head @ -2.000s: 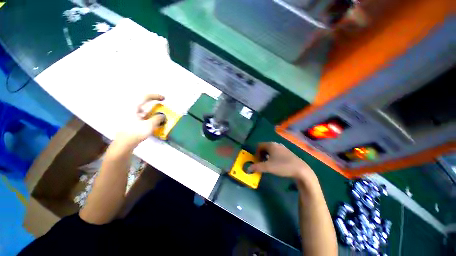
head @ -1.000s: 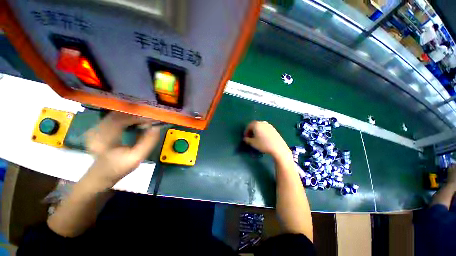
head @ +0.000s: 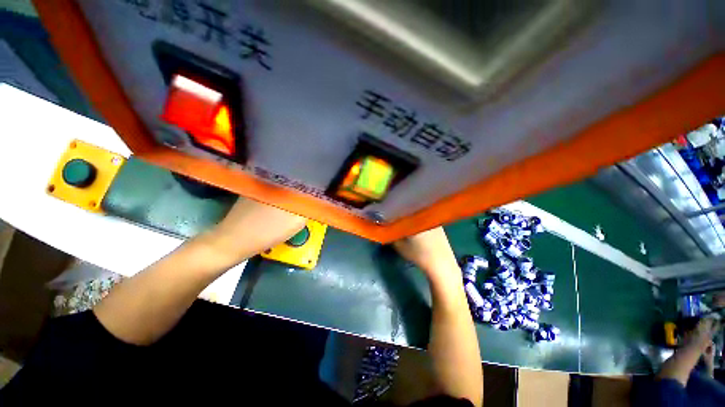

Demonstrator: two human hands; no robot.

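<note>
The left yellow button box with its green button point(head: 79, 172) stands on the white sheet. The right yellow button box point(head: 306, 253) is partly covered by my left forearm. My left hand point(head: 266, 221) reaches under the control box's lower edge; its fingers are hidden. My right hand point(head: 421, 242) is at the box's lower right edge, mostly hidden behind it. What either hand holds cannot be seen. The press fixture is mostly hidden; a dark round part point(head: 199, 187) shows below the orange edge. Silver metal cylindrical parts point(head: 513, 278) lie heaped right of my right forearm.
The grey control box point(head: 294, 119) with orange edges fills the upper view, its red switch point(head: 199, 114) and yellow-green switch point(head: 370, 176) lit. The white sheet point(head: 40, 119) lies left. A box of white pieces point(head: 83, 296) is below left. Another person's hands point(head: 695, 346) show far right.
Both hands left the yellow buttons. My left hand moved right, past the fixture and under the control box edge. My right hand moved right, then slightly back behind the box. The view shifted.
</note>
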